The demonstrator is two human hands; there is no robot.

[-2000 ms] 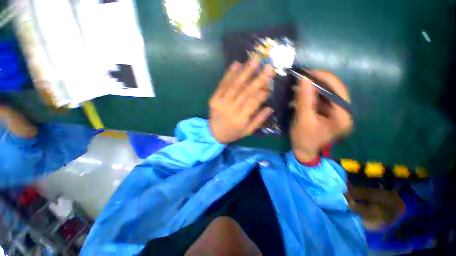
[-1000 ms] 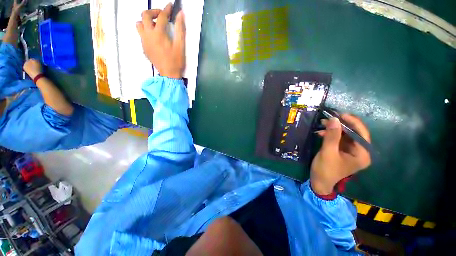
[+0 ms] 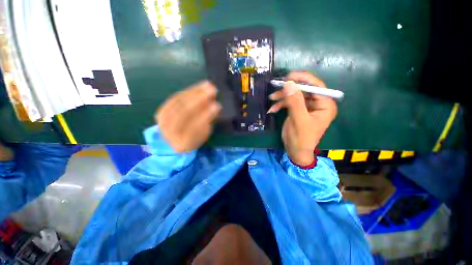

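An open phone [image 3: 250, 85] lies in a black phone tray [image 3: 216, 57] on the green mat, its board with silver, blue and gold parts at the far end. My right hand [image 3: 306, 111] holds tweezers [image 3: 310, 89], shiny white, just right of the phone, their tips near its right edge. My left hand [image 3: 189, 115] is blurred at the tray's left side; a dark patch shows by its fingers, and I cannot tell if it holds anything. A black adhesive piece [image 3: 105, 83] lies on a white liner sheet [image 3: 88, 39] at the left.
A stack of liner sheets [image 3: 26, 62] stands at the far left. Yellow tape pieces [image 3: 196, 8] and shiny clear film [image 3: 163, 18] are at the top. Yellow-black tape [image 3: 362, 155] marks the bench edge. A blue crate [image 3: 398, 207] is below right. A neighbour's blue sleeve [image 3: 31, 171] shows at left.
My left hand has moved from the liner sheets to the tray's left side. The tweezers stay in my right hand beside the phone. The view has shifted, and the blue parts bin is out of view.
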